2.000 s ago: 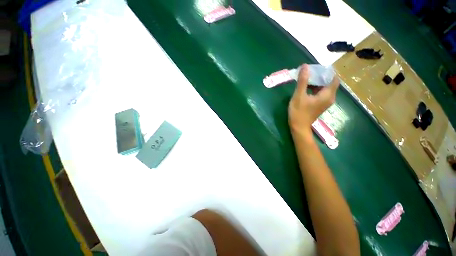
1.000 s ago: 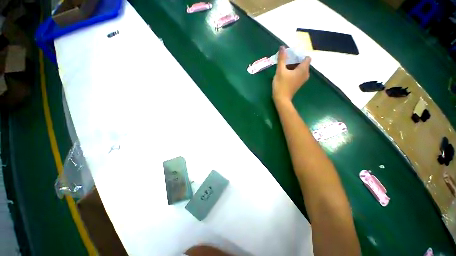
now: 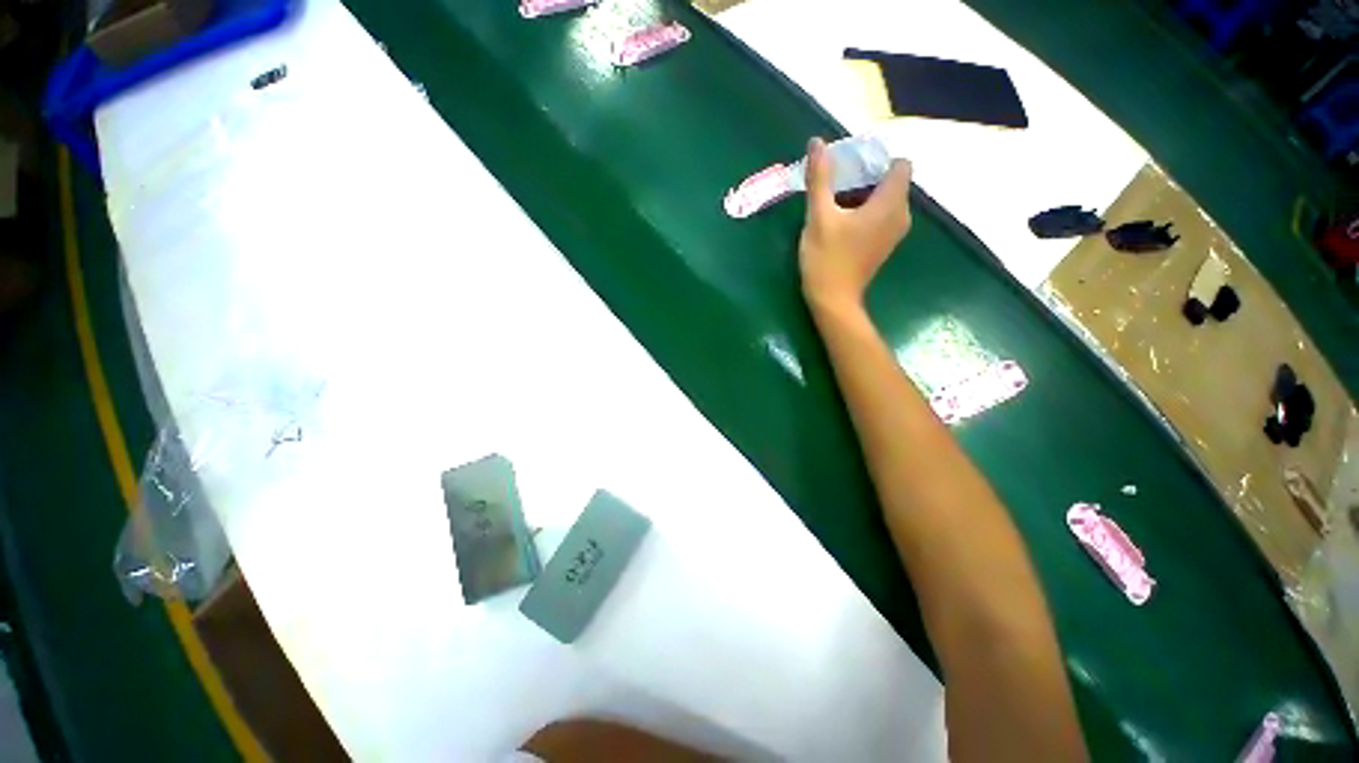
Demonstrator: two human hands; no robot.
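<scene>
My right hand (image 3: 850, 224) reaches over the green belt (image 3: 671, 298) and is closed around a small translucent white squeeze bottle (image 3: 853, 161). The bottle's narrow end points left at a pink plastic part (image 3: 762, 190) lying on the belt; whether they touch I cannot tell. More pink parts lie spaced along the belt, one of them (image 3: 979, 391) beside my forearm. My left hand is out of the picture; only part of that arm shows at the bottom edge. Two grey-green blocks (image 3: 488, 528) (image 3: 586, 567) lie close together on the white bench.
The white bench (image 3: 373, 298) runs along the belt's near side, with a blue tray (image 3: 179, 55) at its far end and clear film (image 3: 167, 522) hanging at its left edge. Across the belt lie a black flat piece (image 3: 954, 90) and small black parts (image 3: 1142, 236) on brown board.
The view has shifted. Since two seconds ago, my right hand and bottle have moved farther up the belt relative to the black parts opposite. The hand still holds the bottle at a pink part.
</scene>
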